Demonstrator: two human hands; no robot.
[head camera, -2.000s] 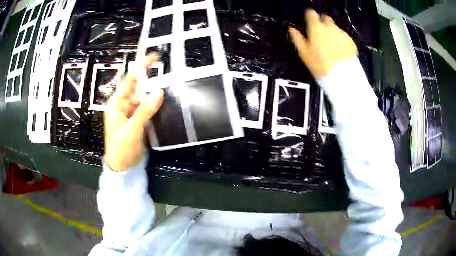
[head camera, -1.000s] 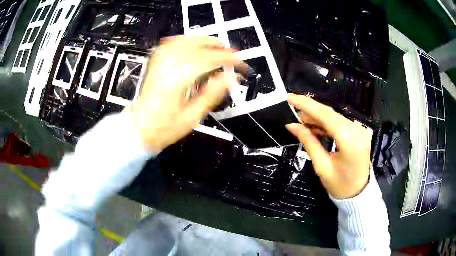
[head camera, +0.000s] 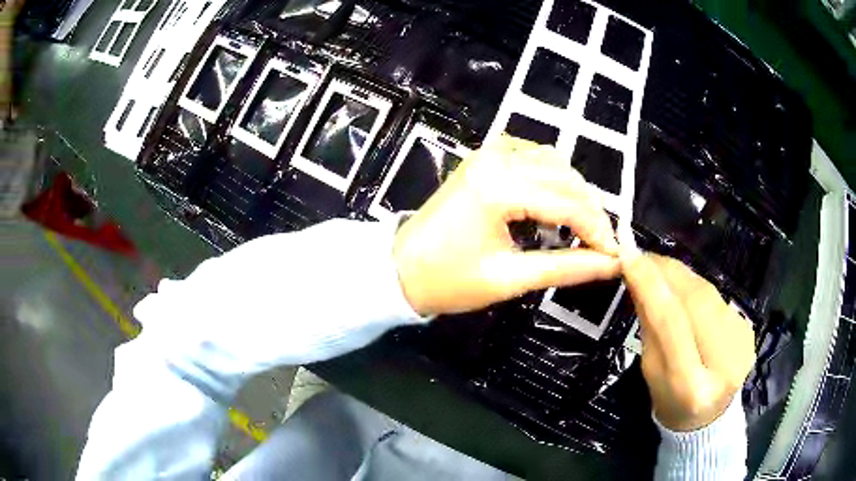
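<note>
A long strip with a white ladder-like grid and dark rectangles (head camera: 610, 98) runs from the top down to my hands. My left hand (head camera: 497, 230) lies over its lower part, thumb and index finger pinched at its lower right edge. My right hand (head camera: 695, 343) meets it there, fingertips pinched at the same edge. The strip's lower end is hidden by my hands. Black shells with white window frames lie in a row: one frame (head camera: 302, 167) left of my left hand, another (head camera: 602, 331) partly under my fingers.
Shiny black plastic (head camera: 469, 61) lies under the shells. White-grid strips (head camera: 118, 133) lie at the upper left. A white-edged stack (head camera: 815, 348) lies at the right, beside a crumpled dark heap. A red object (head camera: 70, 216) and yellow floor line (head camera: 94, 287) show beyond the bench edge.
The view has turned. My left hand has moved from above the strip to its lower right edge and meets my right fingertips. The dark panels at the strip's lower end have gone from sight.
</note>
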